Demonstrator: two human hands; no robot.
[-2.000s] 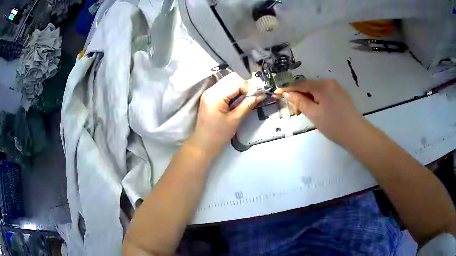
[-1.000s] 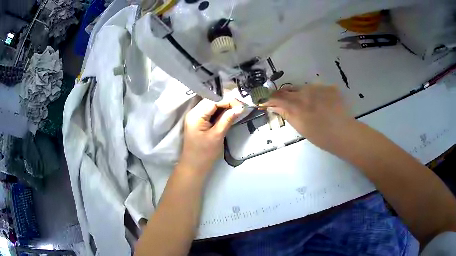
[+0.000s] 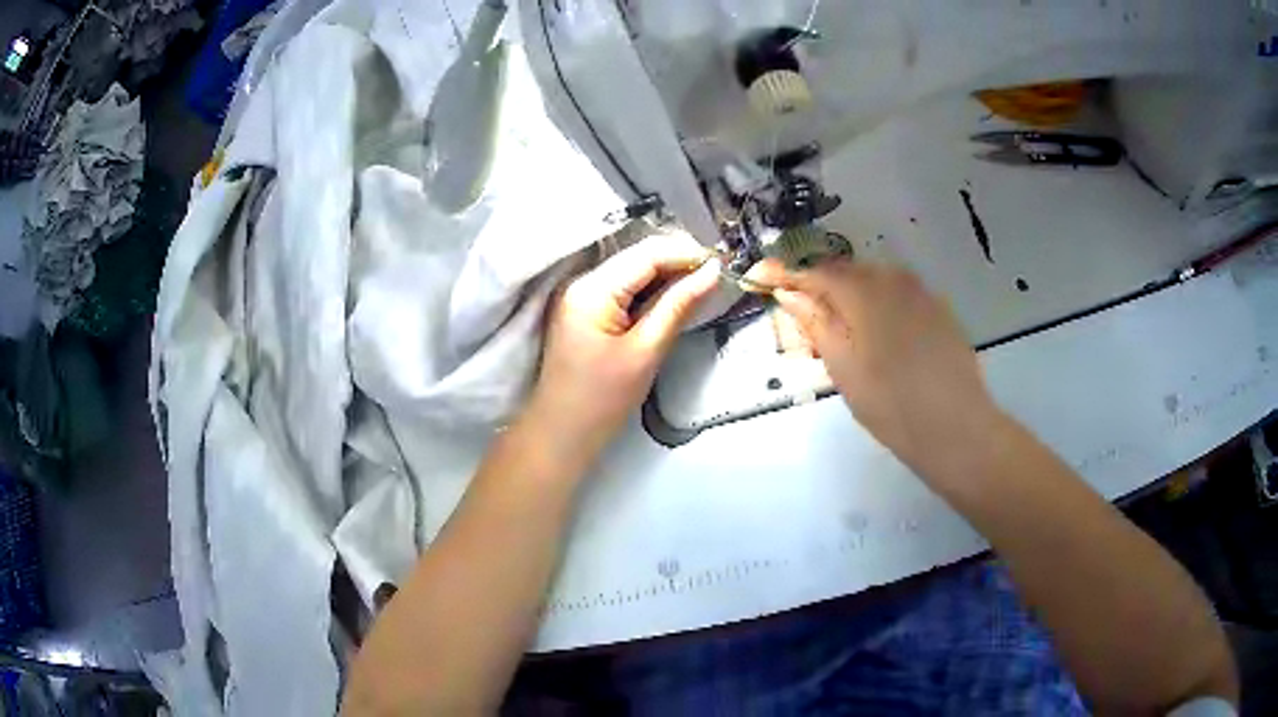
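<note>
A pale grey-white garment (image 3: 301,280) is draped over the table left of the needle, with folds hanging over the front edge. My left hand (image 3: 617,329) pinches the garment's narrow edge between thumb and fingers just left of the needle area. My right hand (image 3: 876,329) is close beside it on the right, thumb and fingertips together at the end of the cloth edge, below the ribbed knob near the needle. What lies between the right fingertips is too small to tell. The presser foot is mostly hidden by the fingers.
The white sewing machine head (image 3: 925,49) spans the top. A grey lamp (image 3: 467,119) hangs over the garment. Thread snips (image 3: 1051,147) and a thin dark-red stick (image 3: 1226,252) lie at the right. The table's curved edge has a printed ruler (image 3: 669,570). A cloth pile (image 3: 91,196) is at far left.
The camera view has shifted and come back. Both hands stay at the needle area; the right hand's fingers have moved slightly, and the left hand keeps its pinch on the cloth.
</note>
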